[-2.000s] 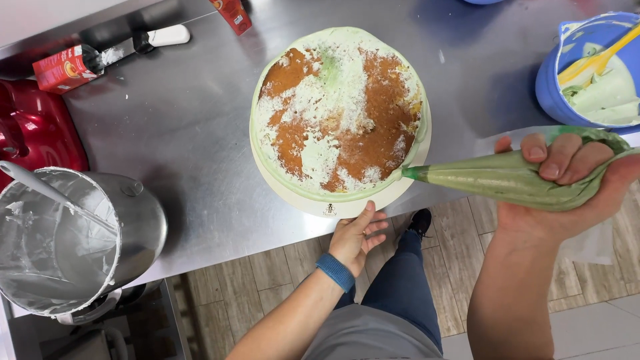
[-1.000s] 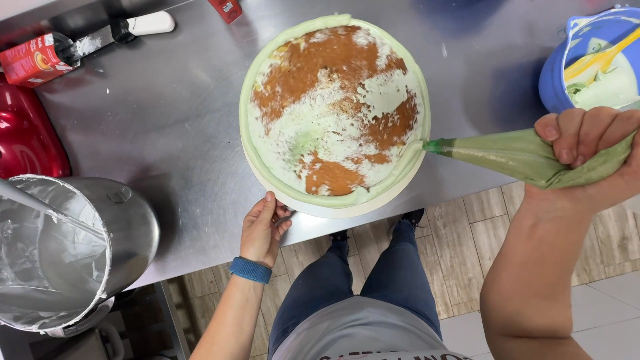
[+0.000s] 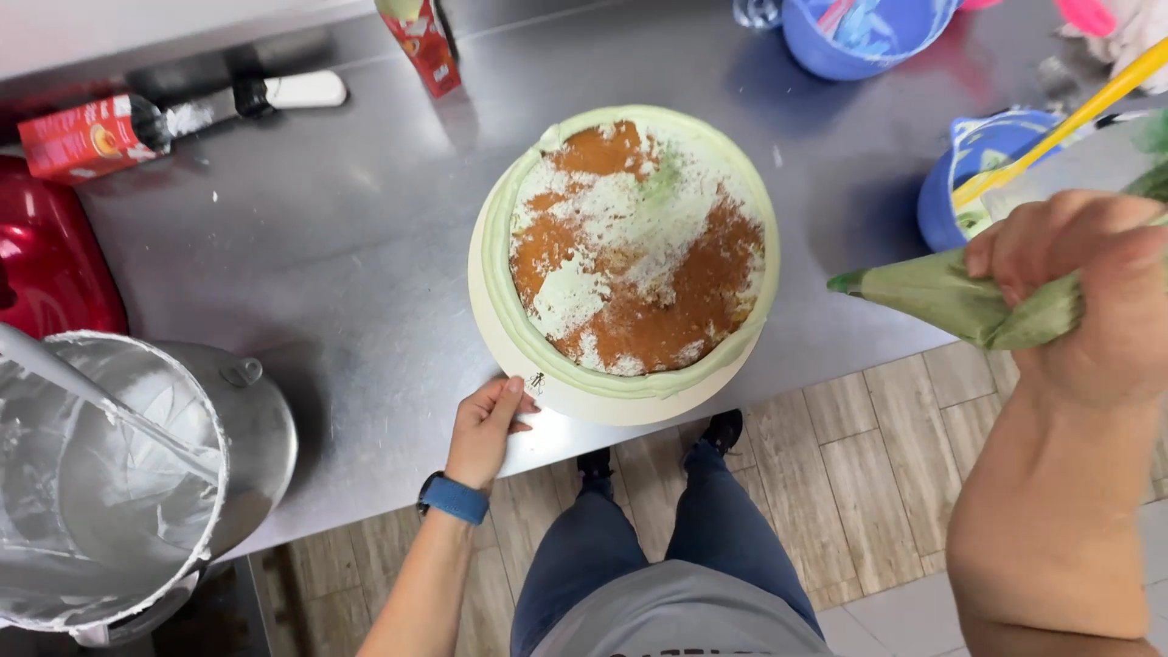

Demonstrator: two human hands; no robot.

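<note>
A round cake with a ring of pale green cream around its edge sits on a white cake board. Its brown top is patchily smeared with pale cream. My left hand, below a blue wristband, has thumb and fingers at the lower left rim of the board; whether it pinches the rim is hard to tell. My right hand is closed around a piping bag of green cream. The bag's dark green tip points left, apart from the cake's right side.
A steel mixing bowl holding a spatula stands at the left. Behind it are a red appliance, a red carton and a white-handled tool. Another carton and blue bowls lie farther back and right.
The cake and board have turned. The piping tip, at the cake's edge in the earlier frames, is now away from it to the right. The left hand remains by the board's rim.
</note>
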